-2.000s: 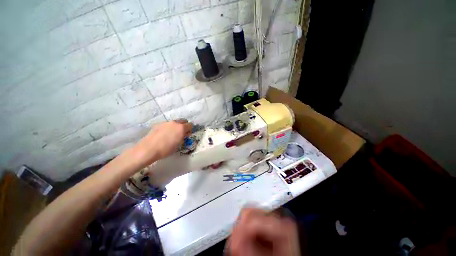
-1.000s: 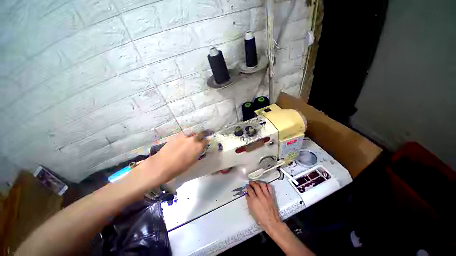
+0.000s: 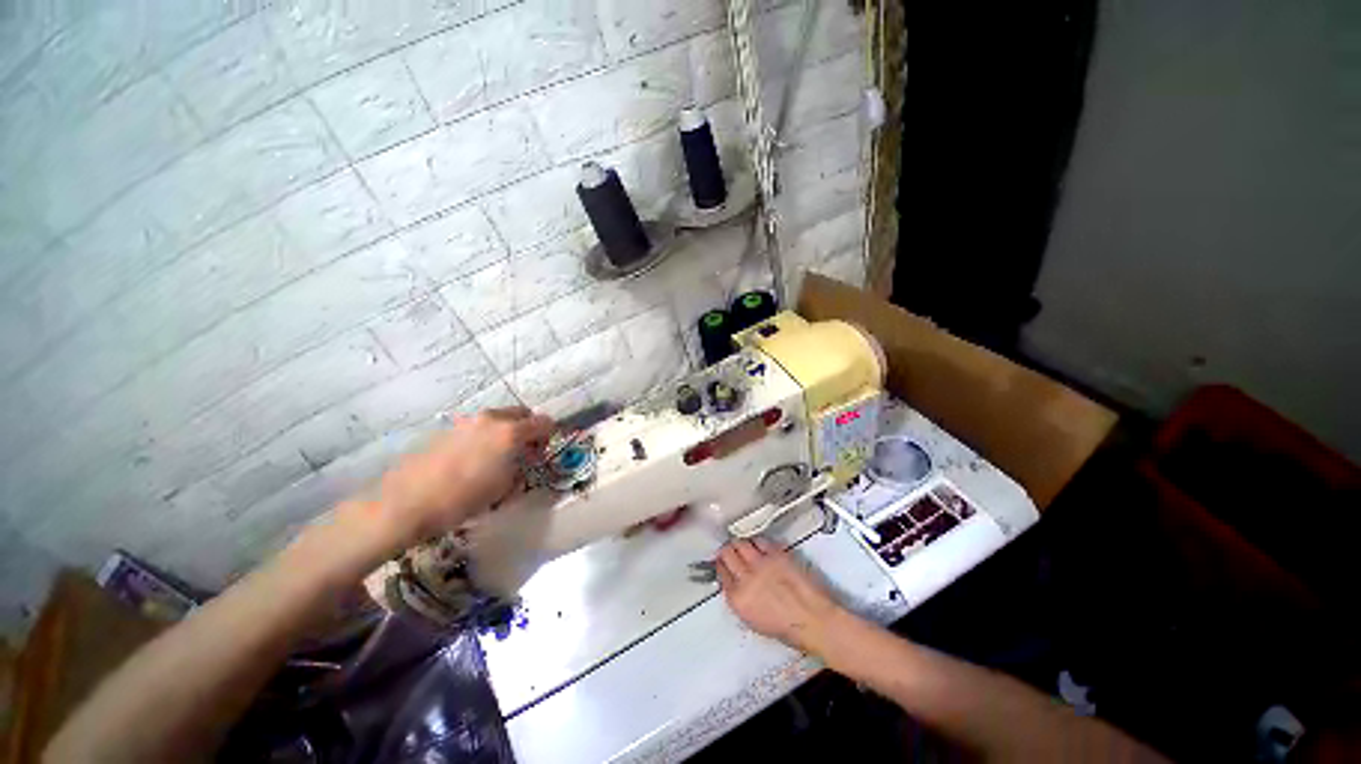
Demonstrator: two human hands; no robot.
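Note:
The cream-white sewing machine head (image 3: pixel 672 470) runs from the lower left to the yellowish cover (image 3: pixel 836 366). My left hand (image 3: pixel 485 463) is above the head's left part, beside a round part with a blue centre (image 3: pixel 570 460); its fingers are closed together, and what they hold cannot be made out. My right hand (image 3: pixel 769 585) rests on the machine bed (image 3: pixel 612 615) with its fingers over the thread snips (image 3: pixel 703 570), whose blade ends show to the left of the fingertips. The dark shiny garment (image 3: pixel 426 694) lies left of the bed.
A compartment tray (image 3: pixel 923 523) with small dark red items is at the bed's right end, near a round dish (image 3: pixel 899 460). Black thread cones (image 3: pixel 614 217) stand by the wall. Brown cardboard (image 3: pixel 1015 403) is behind the bed. A phone (image 3: pixel 145 579) is at the far left.
My right hand has come from the front edge onto the snips on the bed. My left hand has moved left off the round blue-centred part since one second ago. The view has shifted.

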